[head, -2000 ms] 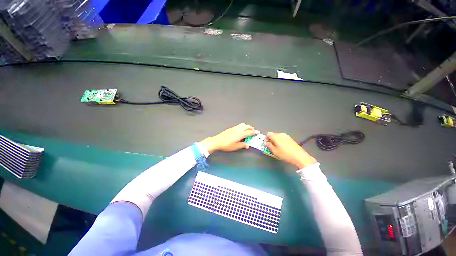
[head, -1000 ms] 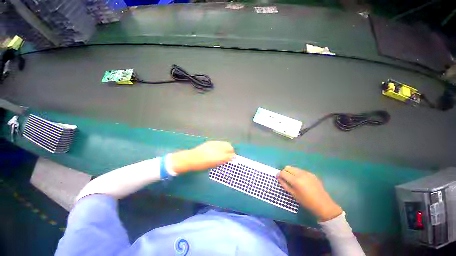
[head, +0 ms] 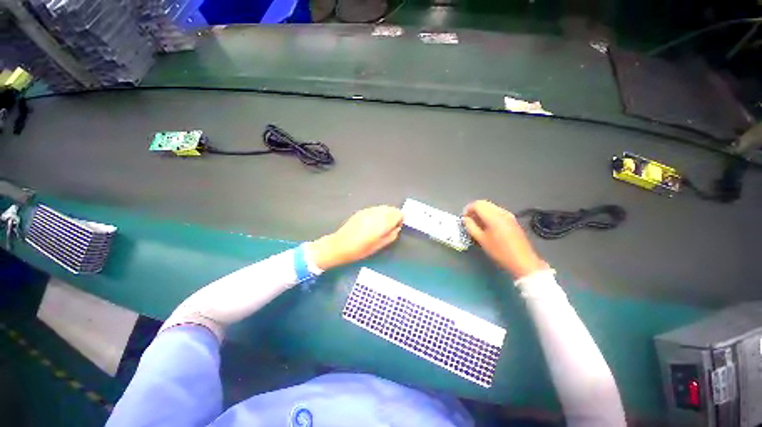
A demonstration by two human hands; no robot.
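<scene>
A whitish circuit board (head: 435, 223) lies on the belt's near side in front of me, slightly slanted. My left hand (head: 376, 233) is at its left end, fingertips close together. My right hand (head: 491, 227) is at its right end, fingers at the edge. Whether either hand grips the board or holds a small pad is too small to tell. A black cable (head: 576, 221) lies bundled to the right of the board; its near end is hidden by my right hand. The pad sheet (head: 424, 326), white with rows of small dark squares, lies on the green ledge below my hands.
A green board (head: 176, 143) with a looped black cable (head: 298, 147) lies left on the belt (head: 368, 158). A yellow board (head: 646, 173) lies right. Striped sheets (head: 69, 238) are at the left edge, a grey machine (head: 714, 367) at lower right, clear trays (head: 92, 42) upper left.
Both hands have moved from the pad sheet up to the ends of the board on the belt. The pad sheet is now uncovered. The whole view has shifted slightly.
</scene>
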